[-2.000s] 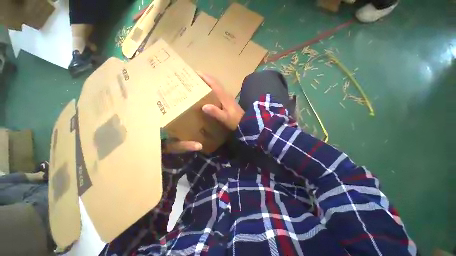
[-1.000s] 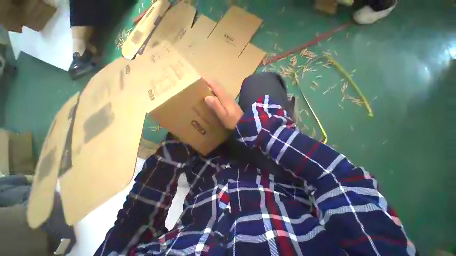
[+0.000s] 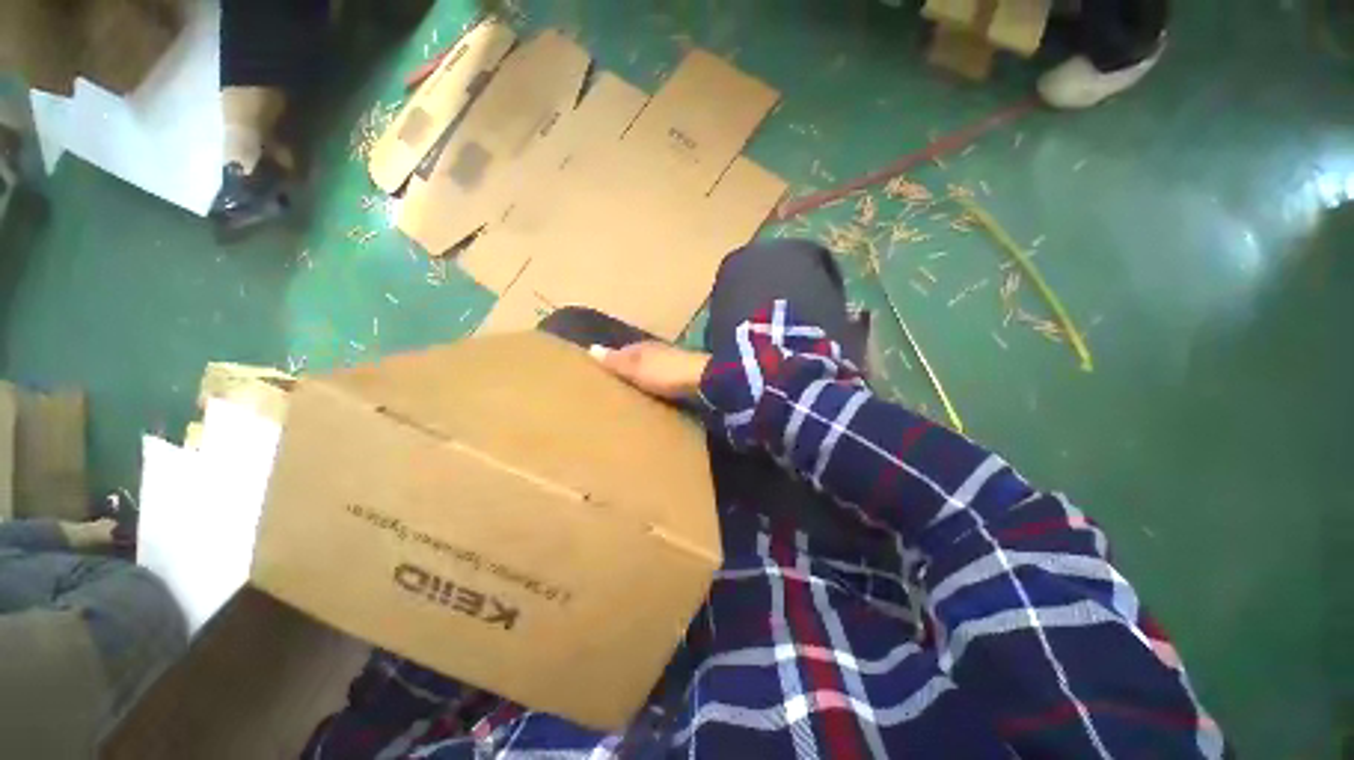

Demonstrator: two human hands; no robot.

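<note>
A brown mailer box [image 3: 490,572] is held above my lap, with large dark lettering on the long wall facing me. A plain panel stretches back from that wall's upper fold. My right hand [image 3: 656,368] holds the box at its far right edge; some fingers are hidden. My left hand is not in view; only part of the left sleeve [image 3: 401,690] shows below the box. A darker brown panel [image 3: 245,676] shows below the box at the lower left; whether it belongs to the box I cannot tell.
Flat die-cut box blanks [image 3: 594,208] lie on the green floor ahead. Small scraps [image 3: 876,223] and a yellow strip [image 3: 1039,282] lie to their right. White sheets [image 3: 201,498] are at the left. Another person's shoe [image 3: 1102,74] is at the top right, and legs show at the left.
The box has been turned and lowered towards me, so its lettered wall faces me. The large lid, spread out to the left before, no longer shows there. My left hand has left view since two seconds ago.
</note>
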